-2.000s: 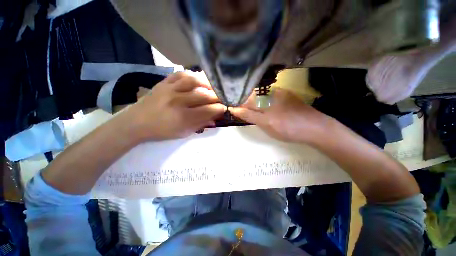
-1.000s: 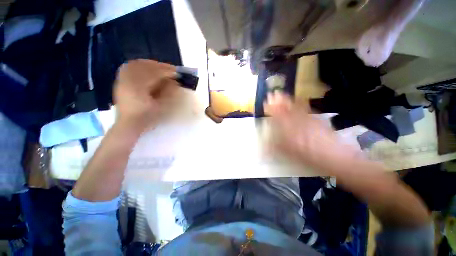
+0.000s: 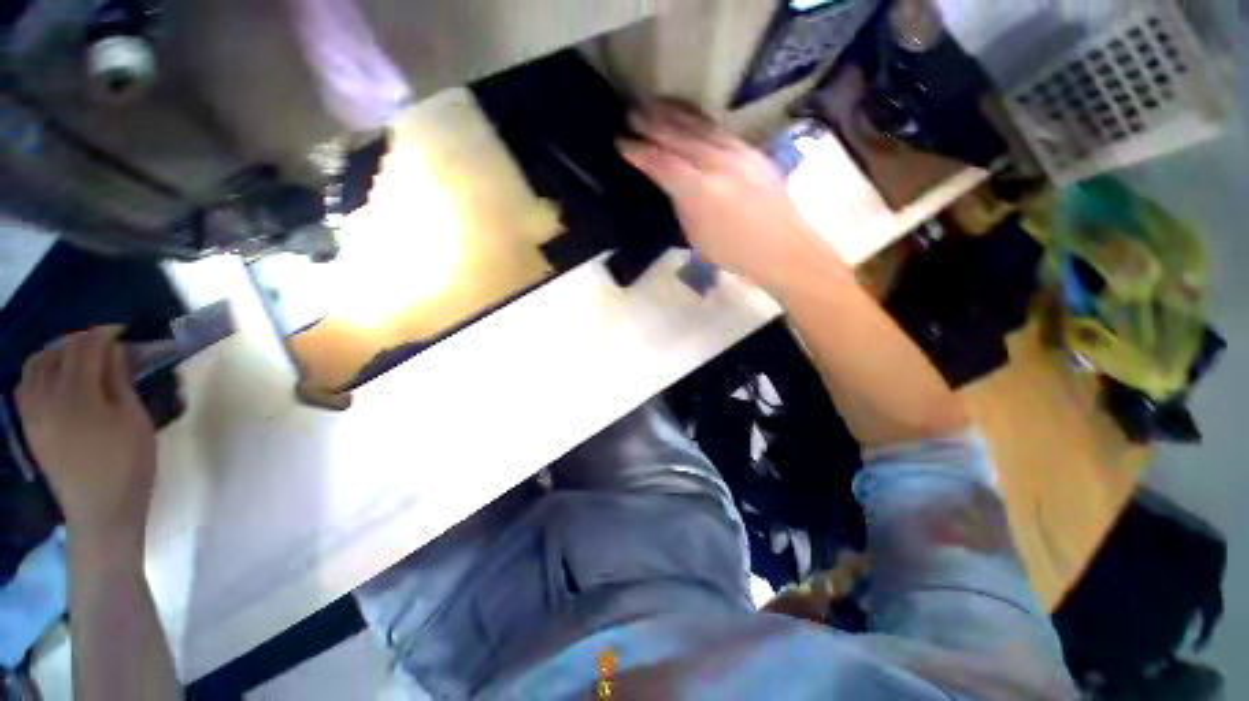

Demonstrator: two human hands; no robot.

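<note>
My left hand [image 3: 89, 431] is at the far left, its fingers curled on a small black and grey piece [image 3: 203, 329] over the dark bundle; the fingertips are partly hidden. My right hand [image 3: 733, 206] is at the upper middle, fingers stretched and slightly blurred, over the loose black pieces [image 3: 569, 144] right of the needle area. I see nothing gripped in it. The sewing machine head [image 3: 151, 164] is at upper left. The machine bed [image 3: 466, 247] is brightly lit, and no cloth shows under the needle area.
The white table [image 3: 452, 411] runs diagonally in front of me. A control panel [image 3: 801, 48] is at the top. A perforated basket [image 3: 1123, 96], yellow-green plastic bag [image 3: 1130, 281] and dark heap [image 3: 959, 315] are at right. Folded pale-blue cloth [image 3: 34, 596] lies lower left. A pinkish-white rag [image 3: 343, 62] hangs from the machine.
The view has swung right. My hands have left the needle, where both worked two seconds ago. My left hand carried a small piece left to the bundle; my right hand moved out to the black pile.
</note>
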